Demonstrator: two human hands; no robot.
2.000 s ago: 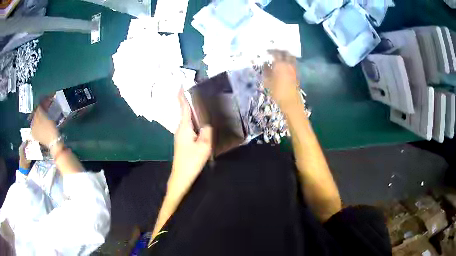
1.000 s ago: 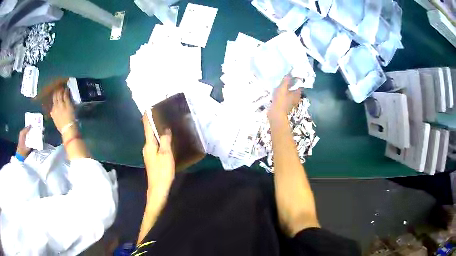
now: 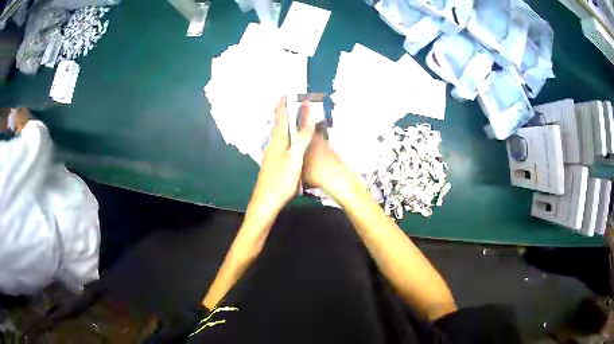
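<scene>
My left hand (image 3: 277,163) and my right hand (image 3: 324,163) are together in front of me, over the near side of the leaflets. Both are on a box (image 3: 313,111), of which only a white edge and a dark and brown part show between the fingers; the rest is hidden. A left pile of white leaflets (image 3: 249,87) and a right pile of white leaflets (image 3: 367,101) lie fanned beyond and beside the hands. A heap of small white-and-dark accessories (image 3: 414,171) lies right of my right hand.
Clear bluish plastic trays (image 3: 464,54) are heaped at the far right. White retail boxes (image 3: 538,158) stand in rows at right. A white sheet (image 3: 305,28) lies beyond the left pile. Another person's white sleeve (image 3: 47,208) is at left, below a silvery accessory heap (image 3: 84,30).
My right hand has left the leaflets and accessories and joined my left hand at the box. The open brown box inside is now mostly hidden. The neighbour's hands and dark box are no longer seen at the bench.
</scene>
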